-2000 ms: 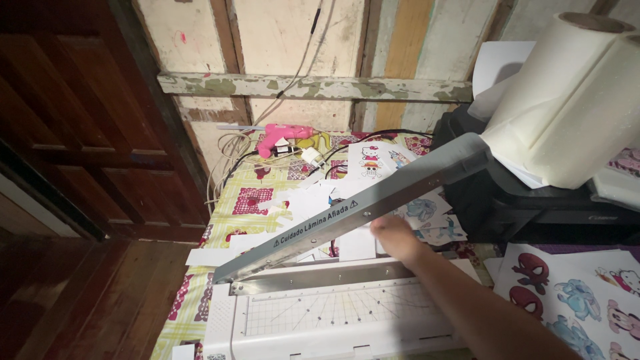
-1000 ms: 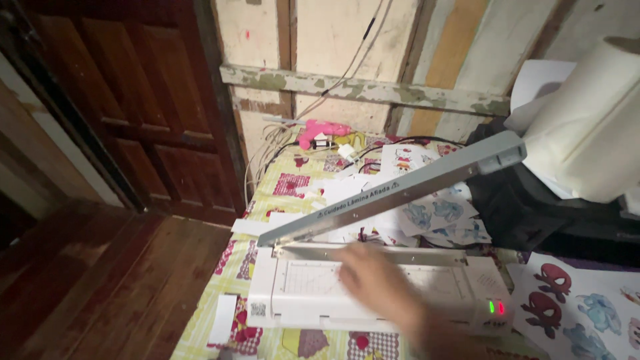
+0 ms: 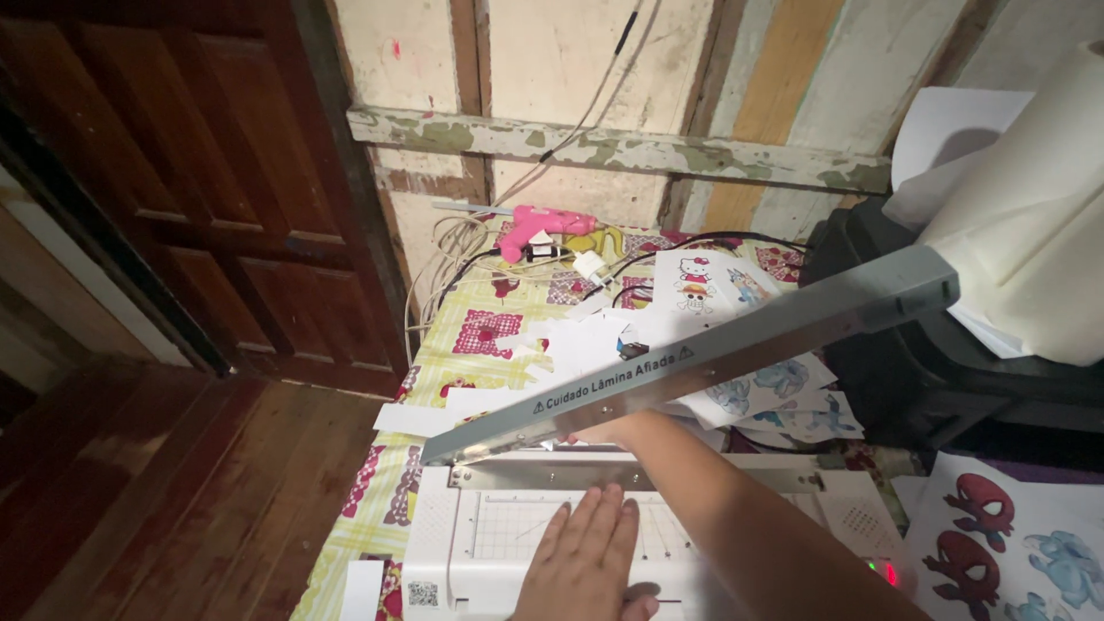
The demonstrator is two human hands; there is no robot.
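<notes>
A white laminator with a built-in paper trimmer (image 3: 429, 552) stands on the table. Its grey blade arm (image 3: 776, 323) is raised at a slant, hinged at the left end and bearing warning text. My left hand (image 3: 586, 552) lies palm down on the ruled cutting bed, thumb to the right, with no object visible in it. My right hand (image 3: 604, 431) reaches past the metal strip (image 3: 552, 475) to behind the blade arm, close to the white paper pieces there. The blade arm hides most of its fingers, so what it holds cannot be seen.
Behind are a pink hot glue gun (image 3: 548, 226), a white plug adapter (image 3: 592, 267), cables and printed character sheets (image 3: 694, 280). At right, a black printer (image 3: 862, 345) stands under white rolls (image 3: 1035, 216), with more printed sheets (image 3: 1018, 535) in front. A paper strip (image 3: 362, 590) lies at left.
My left hand has come into view, laid on the cutting bed. My right hand has moved from above the bed to behind the raised blade arm.
</notes>
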